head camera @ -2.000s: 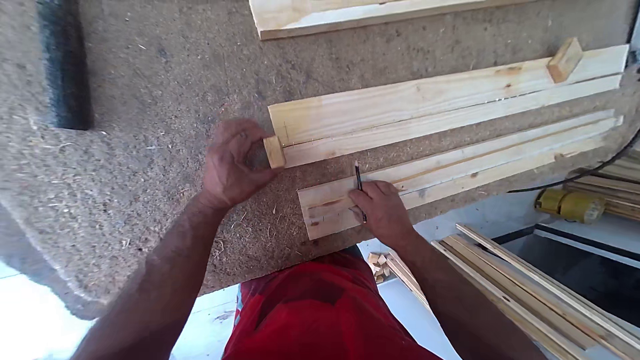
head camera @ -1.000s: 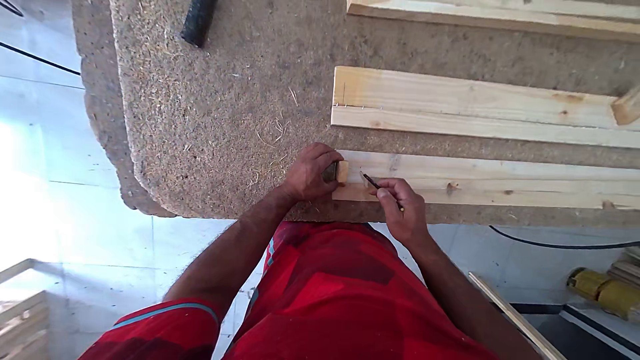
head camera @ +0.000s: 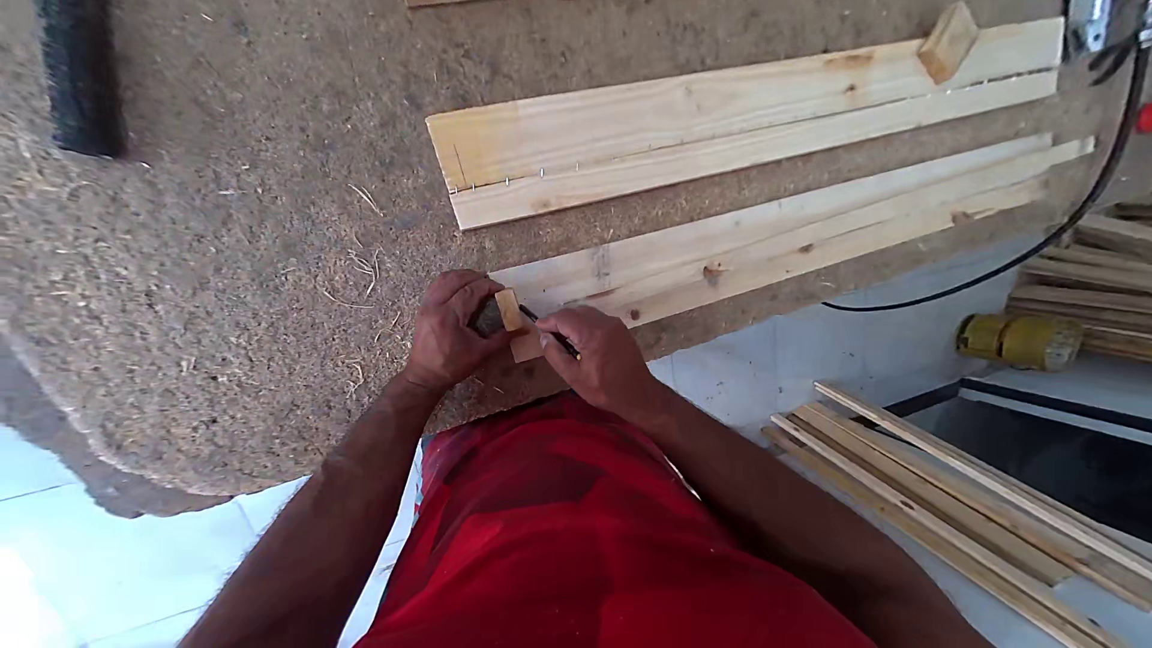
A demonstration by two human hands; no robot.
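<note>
My left hand (head camera: 454, 328) grips a small wood block (head camera: 508, 310) at the near left end of a pale pine board (head camera: 666, 270) on the particle-board table (head camera: 270, 297). In my right hand (head camera: 598, 355) is a dark pencil (head camera: 551, 331), its tip beside the block. Beyond lies another pine board assembly (head camera: 720, 108), with a row of small metal fasteners along its seam and a pencil line near its left end. A loose wood block (head camera: 949, 43) rests on its far right part.
A dark cylindrical object (head camera: 79, 81) lies at the table's upper left. A black cable (head camera: 1017, 274) runs past the right side. Wood strips (head camera: 918, 504) and a yellow cylindrical object (head camera: 1017, 342) are at the lower right, off the table's near edge.
Between the first frame and now, both hands have moved from the farther board, where the block was at its left end, to the nearer board. The view has shifted.
</note>
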